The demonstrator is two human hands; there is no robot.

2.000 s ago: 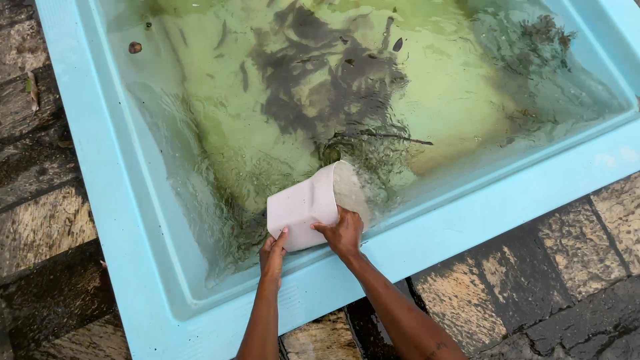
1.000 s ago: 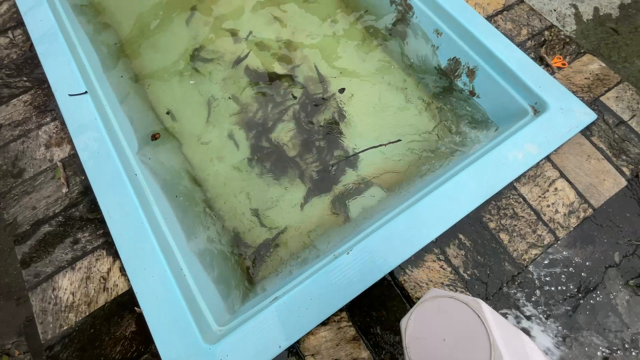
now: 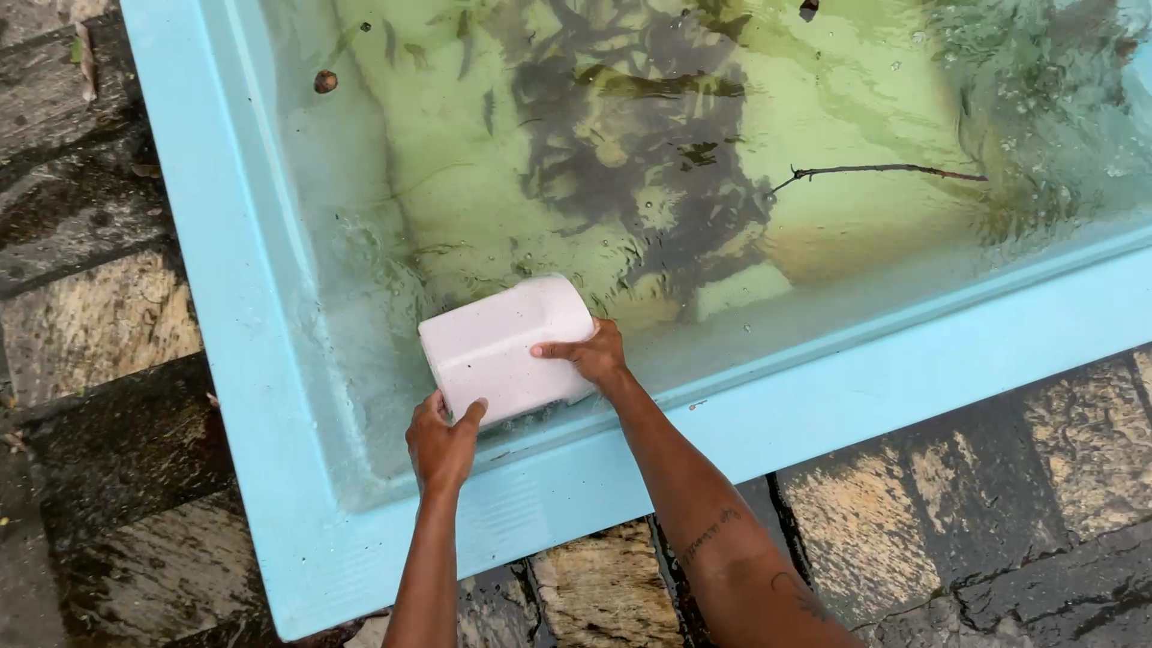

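A pale pinkish-white plastic container (image 3: 504, 342) lies on its side at the water surface, near the front left corner of a light blue tub (image 3: 810, 387). My left hand (image 3: 443, 441) grips its base end, thumb on top. Around its right end my right hand (image 3: 585, 354) is closed, thumb on the upper side; the container's mouth is hidden. Greenish water (image 3: 468, 207) stands in the tub, with a dark cluster of what look like small fish (image 3: 630, 135) beyond the container.
A thin twig (image 3: 891, 168) floats right of the dark cluster, and a small brown object (image 3: 326, 82) floats at the left. The tub's broad rim runs along the left and front. Wet stone paving (image 3: 99, 324) surrounds it.
One second ago the container was outside the tub at the lower right, with water splashing on the paving. It is now back in the tub's water, in both hands. The view has shifted.
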